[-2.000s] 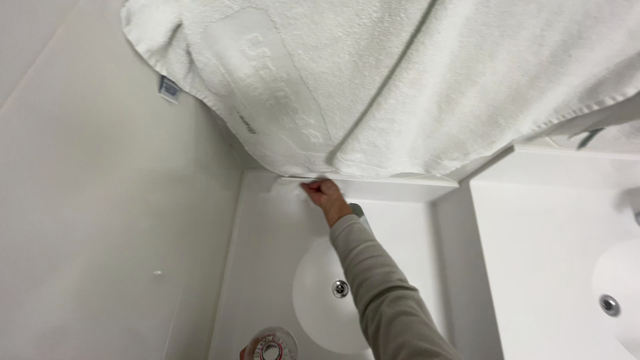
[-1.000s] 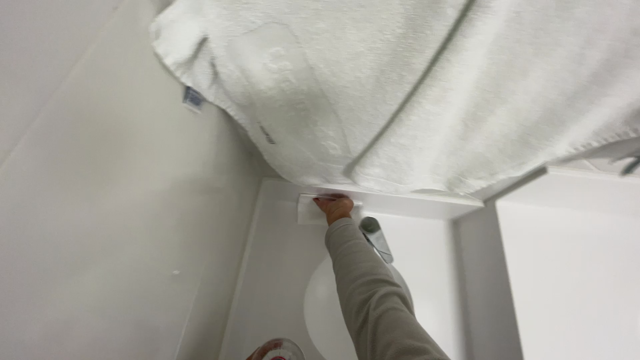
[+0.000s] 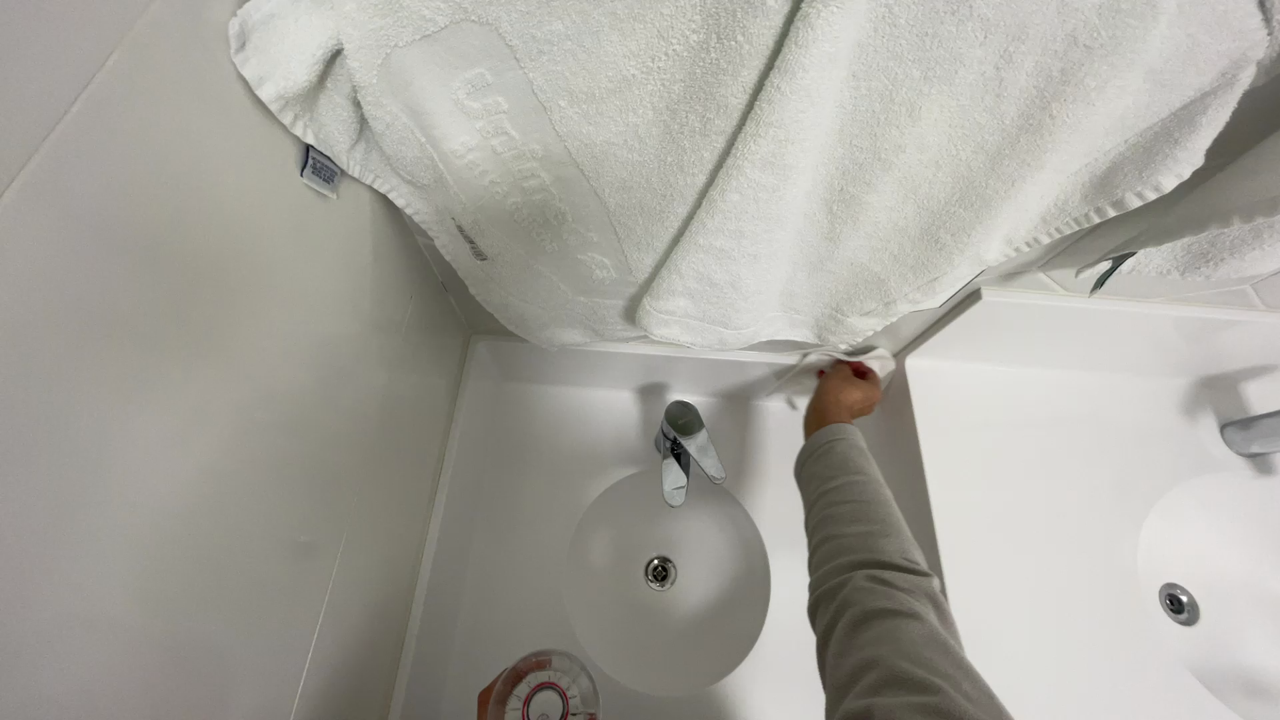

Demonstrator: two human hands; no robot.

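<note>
My right hand [image 3: 845,392] grips a thin white cloth or wipe [image 3: 800,375] against the raised back edge of the washbasin counter, close to the right divider. Left of that arm stands the chrome faucet [image 3: 684,450], above the round white basin [image 3: 668,640] with its metal drain [image 3: 660,573]. At the bottom edge my left hand [image 3: 487,698], mostly hidden, is around a clear round container [image 3: 548,690] with a red ring on top. A large white terry towel [image 3: 800,180] hangs over the back edge, just above my right hand.
A pale wall panel [image 3: 200,400] borders the counter at left. The divider [image 3: 925,500] separates a second white basin [image 3: 1220,560], with its own chrome faucet [image 3: 1250,435], at right. Another white towel [image 3: 1220,240] hangs at the far right.
My right hand, with the white cloth, has moved right along the back edge, from left of the faucet to near the divider. The left hand stays low with the container.
</note>
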